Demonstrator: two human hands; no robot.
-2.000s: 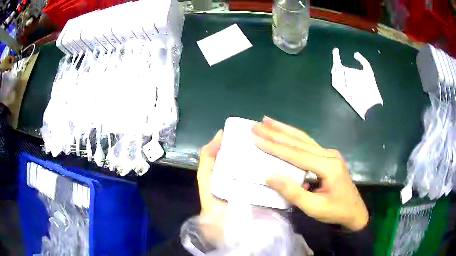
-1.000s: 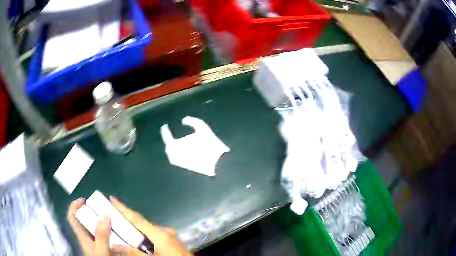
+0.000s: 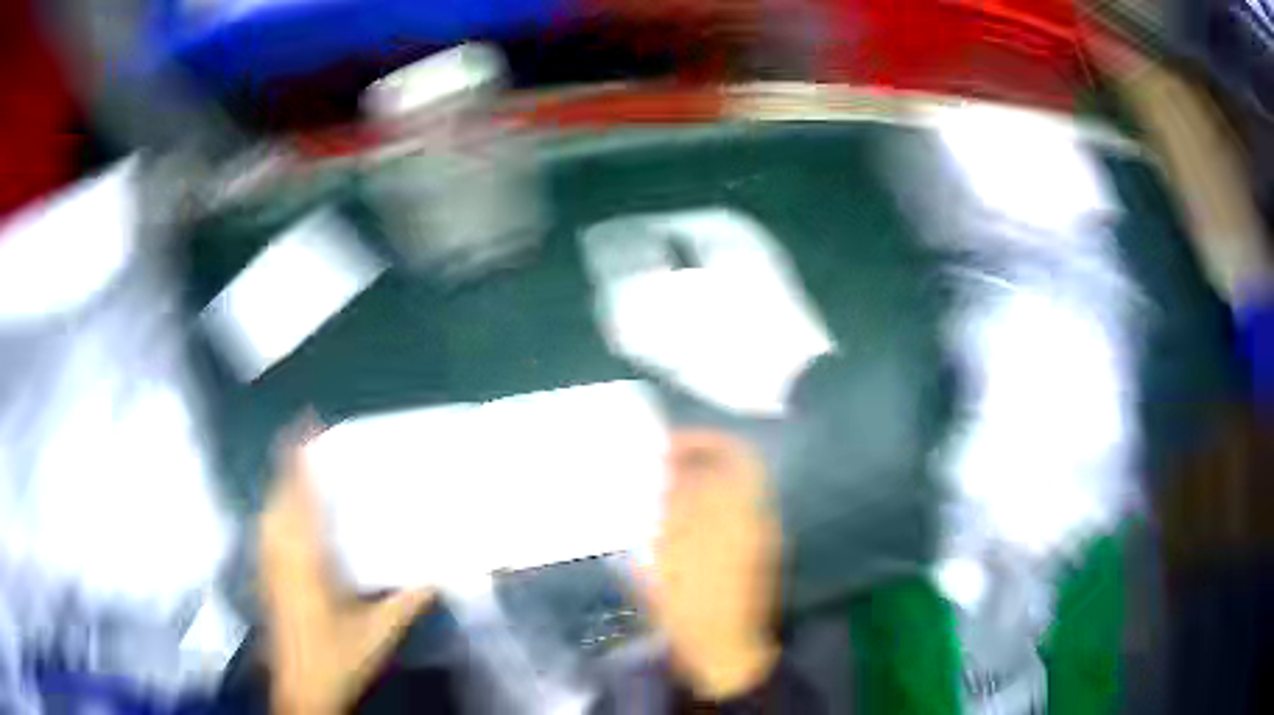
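The frame is strongly blurred. White power strips (image 3: 489, 482) are held up in front of me over the bench's near side; a faint break in the top edge suggests two side by side. My left hand (image 3: 315, 580) grips their left end. My right hand (image 3: 720, 559) grips their right end. A pale cord or bag hangs below them between my hands. The white wiping cloth (image 3: 713, 307) lies alone on the dark green bench (image 3: 866, 419), beyond the strips.
A bottle with a white cap (image 3: 461, 175) and a white card (image 3: 294, 293) are at the back left. Stacked bagged strips stand left (image 3: 98, 419) and right (image 3: 1041, 349). A green bin (image 3: 901, 643) is at lower right. A red crate (image 3: 950, 49) is behind the bench.
The view has swung right, then partly back left. The strips, seen narrow-side up a second ago, now show a broad white surface, with one hand at each end.
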